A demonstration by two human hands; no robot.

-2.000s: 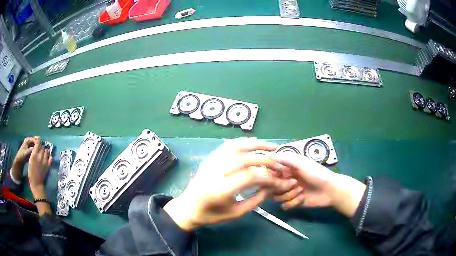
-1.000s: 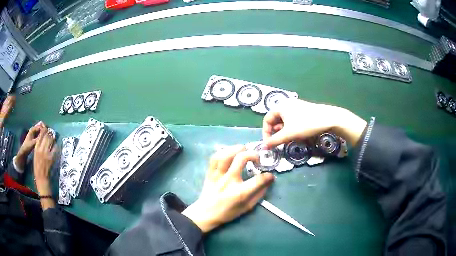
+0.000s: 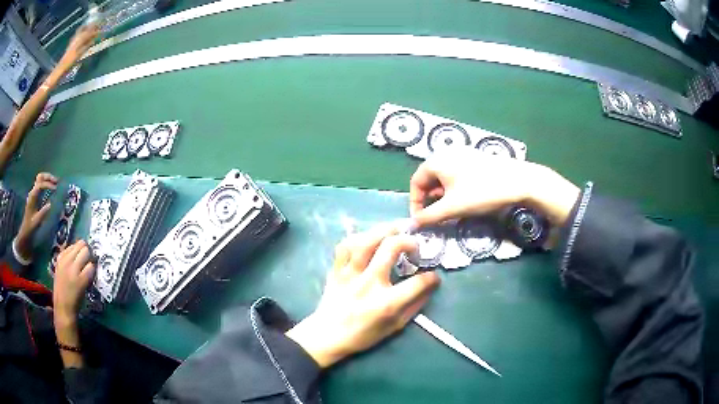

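A three-cavity plate [image 3: 460, 263] lies on the green mat in front of me, with dark rings in its middle and right seats. My left hand [image 3: 359, 288] grips the plate's left end with its fingertips. My right hand [image 3: 493, 189] reaches over the plate from the right. Its thumb and finger meet at the left seat, close to the left fingertips; whether they pinch a small piece is hidden. Tweezers [image 3: 459, 344] lie on the mat, their rear end hidden under my left hand.
A thick plate stack [image 3: 225, 252] and another stack [image 3: 134, 237] stand at left. Plates with rings [image 3: 448, 138] [image 3: 142, 140] lie on the green belt, one behind my right hand. Another plate [image 3: 641, 109] is far right. A coworker's hands [image 3: 72, 276] and a reaching arm [image 3: 47, 91] are at left.
My hands, cupped together two seconds ago, parted and came down onto the plate. Since one second ago they have barely moved. The neighbour's hands have separated, and another arm now reaches across the far left.
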